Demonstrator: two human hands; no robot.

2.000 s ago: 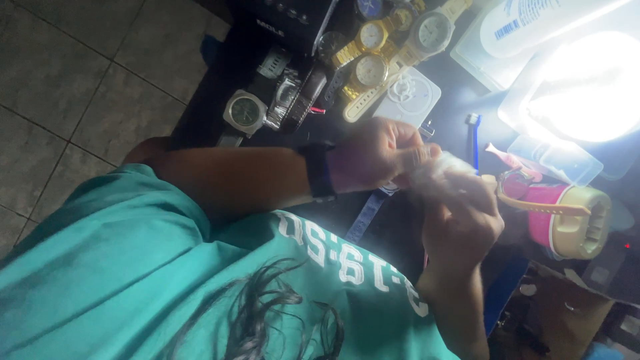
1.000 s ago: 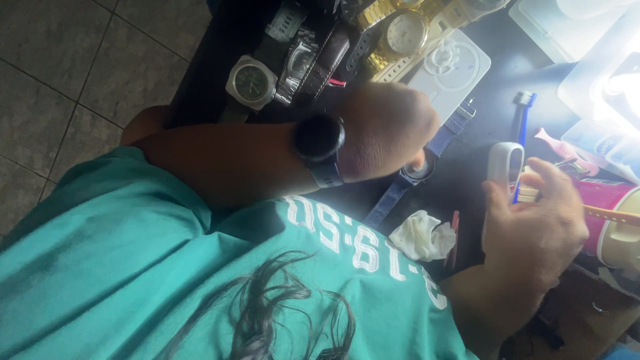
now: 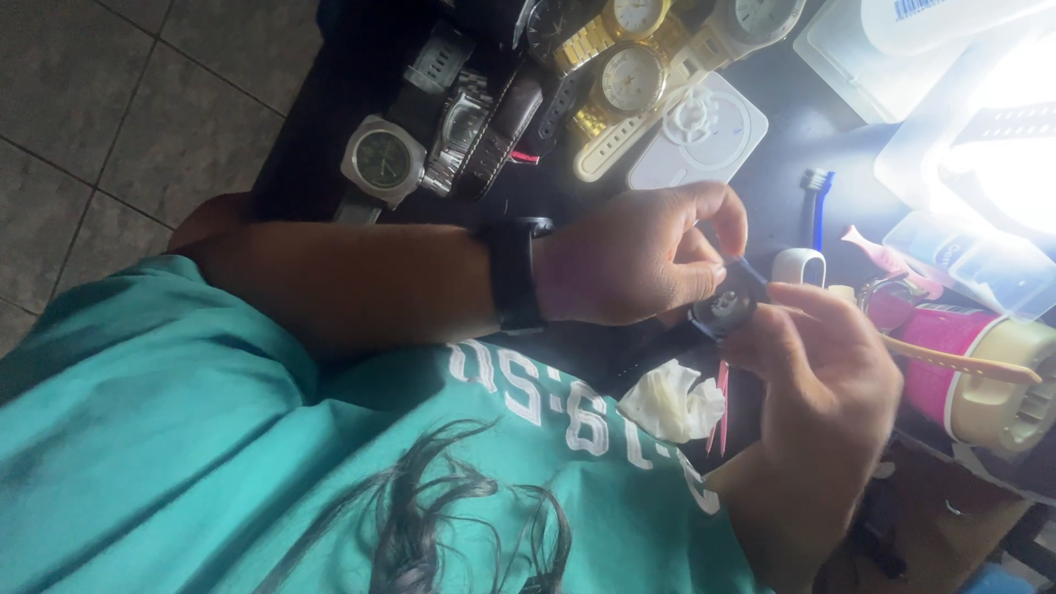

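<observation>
A small dark wristwatch (image 3: 723, 312) is between my two hands, its round face towards me. My right hand (image 3: 813, 363) grips it at the right edge with thumb and fingers. Thumb and forefinger of my left hand (image 3: 652, 256) pinch it at the upper left, by a thin bluish strip that looks like its strap. Below the watch lies a crumpled white tissue (image 3: 672, 402), beside pink tweezers (image 3: 723, 408). A white ring-shaped piece (image 3: 799, 266) is just above my right fingers. My left wrist wears a dark watch (image 3: 517, 276).
Several wristwatches, among them a silver one (image 3: 384, 161) and a gold one (image 3: 631, 78), lie at the top beside a white flat case (image 3: 701, 136). A blue brush (image 3: 819, 210), a clear plastic box (image 3: 973, 260) and a pink and cream container (image 3: 957, 371) are on the right. A bright lamp glares there.
The dark watch, on the table one second ago, is now in my hands. My right hand has let go of the white ring-shaped piece and moved left to the watch.
</observation>
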